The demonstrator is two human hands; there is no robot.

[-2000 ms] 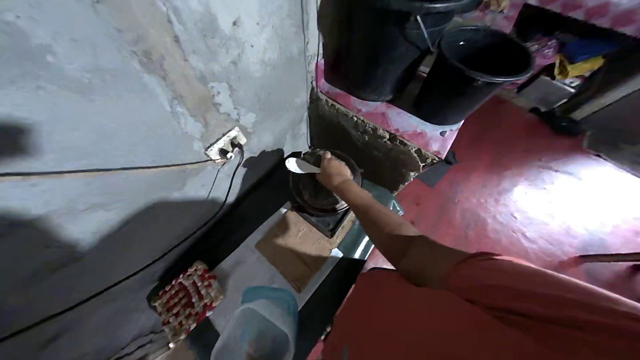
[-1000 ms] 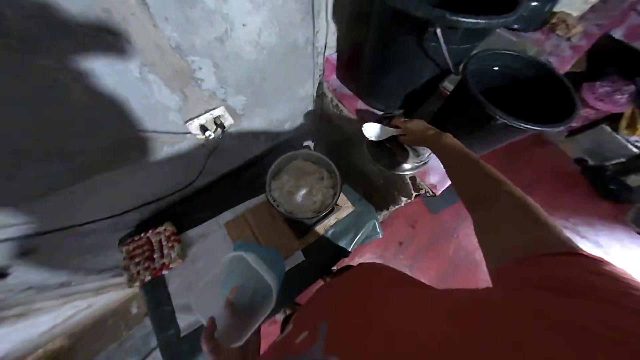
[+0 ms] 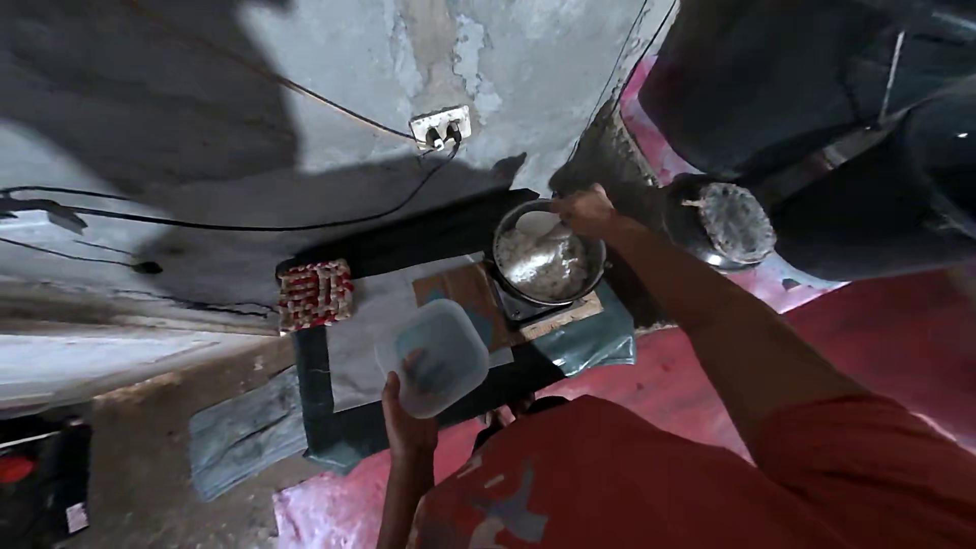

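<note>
A round metal pot (image 3: 549, 263) holding pale, shiny food sits on a dark stove (image 3: 526, 306). At its upper rim my right hand (image 3: 587, 211) grips a white serving spoon (image 3: 538, 223), whose bowl is inside the pot. Left of the pot, my left hand (image 3: 408, 404) holds a translucent plastic container (image 3: 442, 354) over the table. The food seems cooked rice, but its grain is too blurred to tell. My left fingers show through the container's wall.
A red and beige woven pot holder (image 3: 315, 296) lies at the table's left end. A brown cardboard piece (image 3: 465, 293) lies beside the stove. A pot lid (image 3: 736, 223) rests on the ledge near large black buckets (image 3: 732, 76). A plugged wall outlet (image 3: 441, 127) is above.
My right hand has moved left with the spoon, from beside the lid to the open pot. My left hand has lifted the container. Two seconds ago the lid covered the pot.
</note>
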